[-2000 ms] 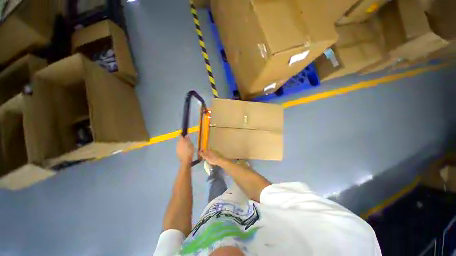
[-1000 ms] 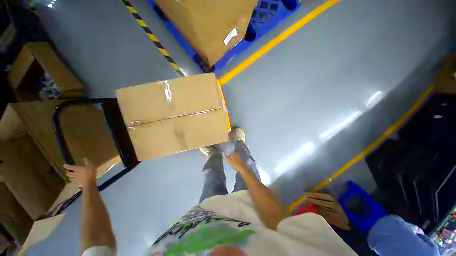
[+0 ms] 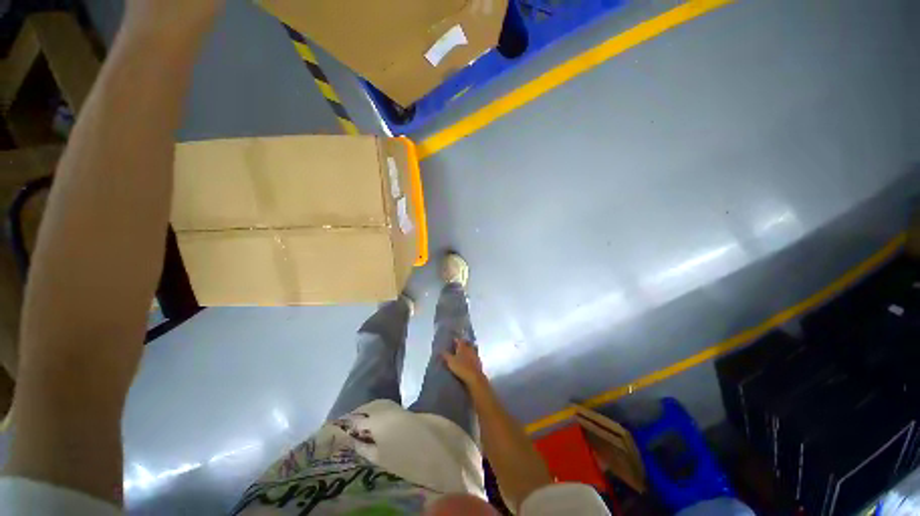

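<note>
A closed brown carton [image 3: 282,191] lies on the platform trolley, whose orange deck edge [image 3: 422,207] shows along the carton's right side. Two white labels are on the carton's right side face. The black trolley handle [image 3: 18,217] is at the left, partly hidden behind my raised left forearm. My left forearm crosses the left of the view close to the camera; the hand is cut off by the top edge. My right hand [image 3: 462,361] is empty beside my thigh, fingers apart, below the carton and not touching it.
A large carton [image 3: 393,40] stands on a blue pallet [image 3: 454,96] above the trolley. Open cartons are at the far left. At the lower right are a red crate [image 3: 570,459], a blue stool [image 3: 681,454] and dark stacked items [image 3: 827,403]. Yellow lines cross the shiny floor.
My left hand has let go of the trolley handle and the arm has risen out through the top. The view has turned, and the trolley and carton show further left. My right hand is lower beside my leg.
</note>
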